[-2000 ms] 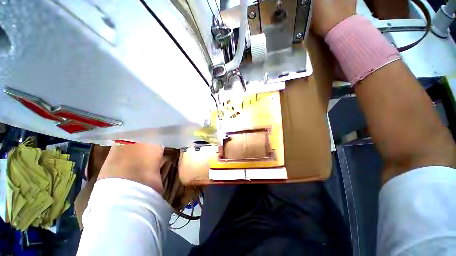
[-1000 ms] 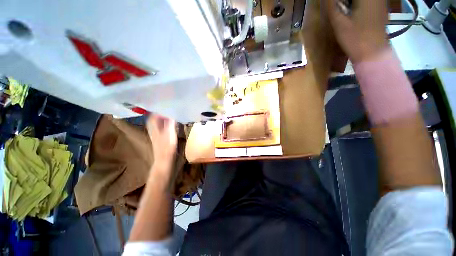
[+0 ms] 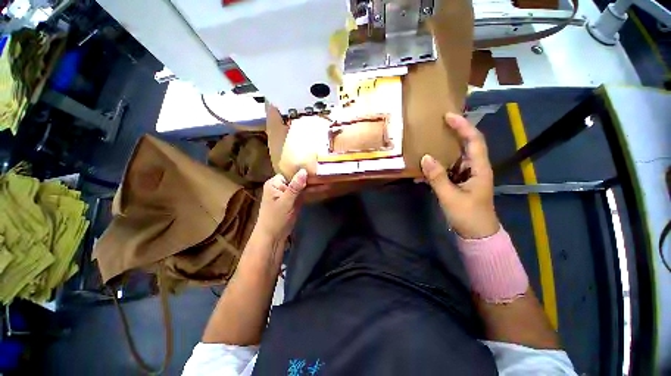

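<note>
A tan-brown bag panel (image 3: 434, 110) lies under the head of the white pattern sewer (image 3: 272, 44). The orange-yellow clamp plate (image 3: 397, 125) with a white lower edge rests on the panel, and brown material shows through its rectangular window. My left hand (image 3: 282, 200) pinches the panel's near left corner between thumb and fingers. My right hand (image 3: 465, 180) holds the panel's near right edge, thumb on top and some fingertips hidden. The needle cannot be made out.
A slumped pile of brown bag panels (image 3: 173, 213) with dangling straps is at left. Yellow-green material stacks (image 3: 37, 235) stand farther left. Small dark brown pieces (image 3: 508, 70) and a strap lie on the white machine table (image 3: 559, 62). A metal frame is at right.
My right hand has come down from the back to the panel's near right edge. My left hand has moved from beside the brown pile to the near left corner. The view has shifted.
</note>
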